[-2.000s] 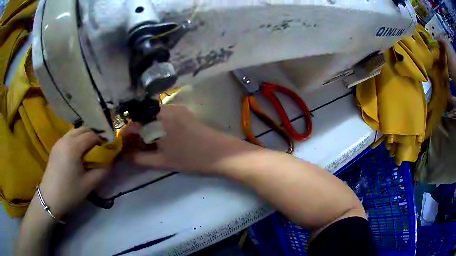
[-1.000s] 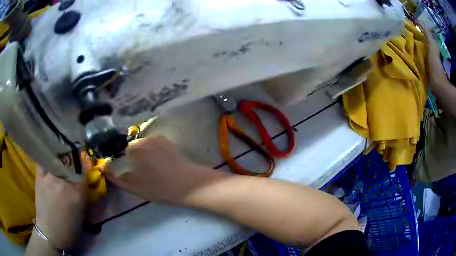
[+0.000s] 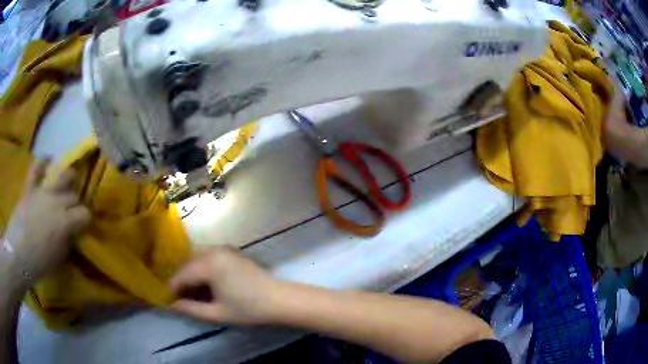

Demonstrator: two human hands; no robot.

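Note:
The mustard-yellow fabric (image 3: 135,234) lies bunched on the table left of and in front of the needle area. My right hand (image 3: 220,288) pinches the fabric's near right corner between thumb and fingers. My left hand (image 3: 44,224) is blurred and lies on the fabric's left part with fingers spread; whether it grips cloth cannot be told. The white sewing machine (image 3: 320,67) stands behind, its lit presser foot (image 3: 190,190) just right of the fabric. A bright yellow strip (image 3: 233,151) curls behind the foot.
Scissors (image 3: 328,148) with orange and red handles lie under the arm. Yellow pieces (image 3: 558,135) hang over the right table end. A blue crate (image 3: 568,284) is below at right. More yellow cloth (image 3: 21,128) lies at far left. Another person's arm (image 3: 624,131) shows at right.
Both hands have moved from the needle toward the wearer and left, bringing the fabric out from the foot and spreading it. The camera view has shifted, showing the lit foot area uncovered.

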